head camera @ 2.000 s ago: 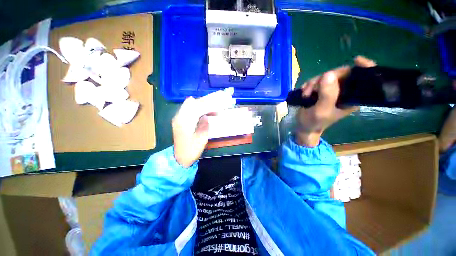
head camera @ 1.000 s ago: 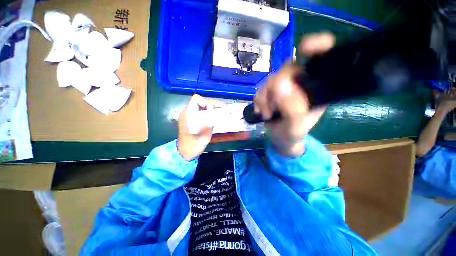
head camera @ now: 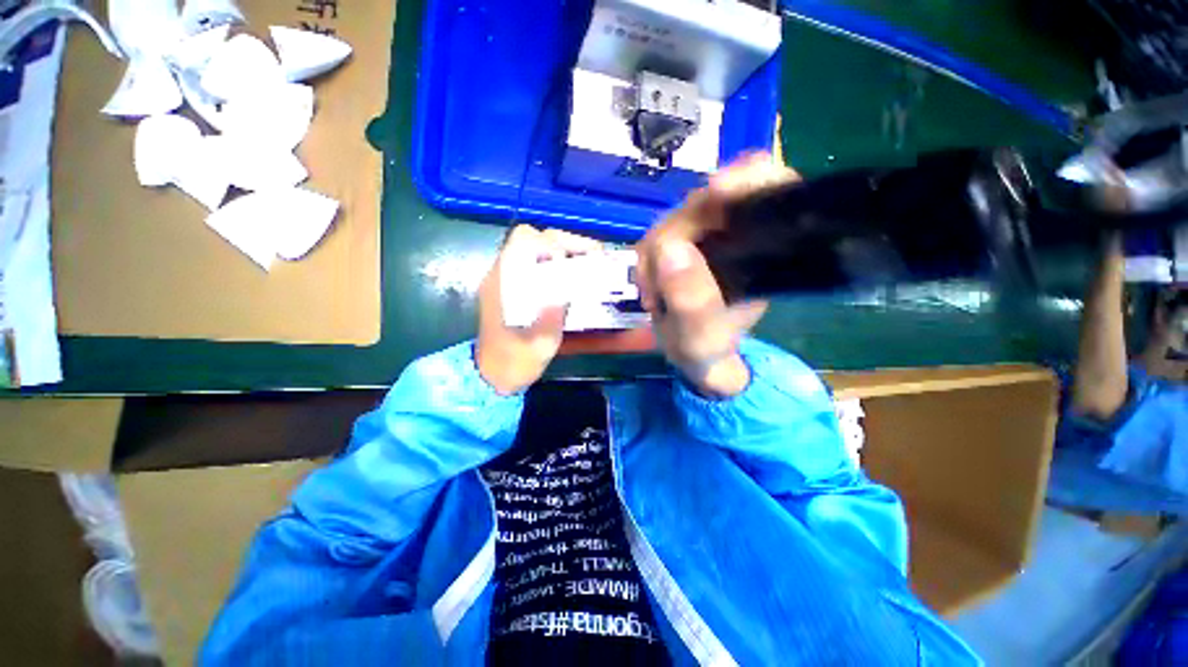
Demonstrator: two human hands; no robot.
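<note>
A white plastic part (head camera: 593,287) lies over a reddish-orange base (head camera: 607,341) at the bench's near edge. My left hand (head camera: 521,310) holds the part's left end between thumb and fingers. My right hand (head camera: 697,271) grips a thick black electric screwdriver (head camera: 873,228), held almost level, its cord end to the right. The screwdriver's front end is at the right end of the white part; my fingers hide the bit, so contact cannot be told. The screwdriver is partly blurred.
A screw feeder (head camera: 645,117) stands in a blue tray (head camera: 456,170) behind my hands. White shells (head camera: 241,130) are piled on cardboard (head camera: 117,261) at left, beside printed paper (head camera: 29,222). An open cardboard box (head camera: 964,482) is below the bench edge. Another person's arm (head camera: 1105,332) shows at right.
My right hand has brought the screwdriver left from beside the blue tray to the white part. Since one second ago it has levelled out. The view has shifted a little.
</note>
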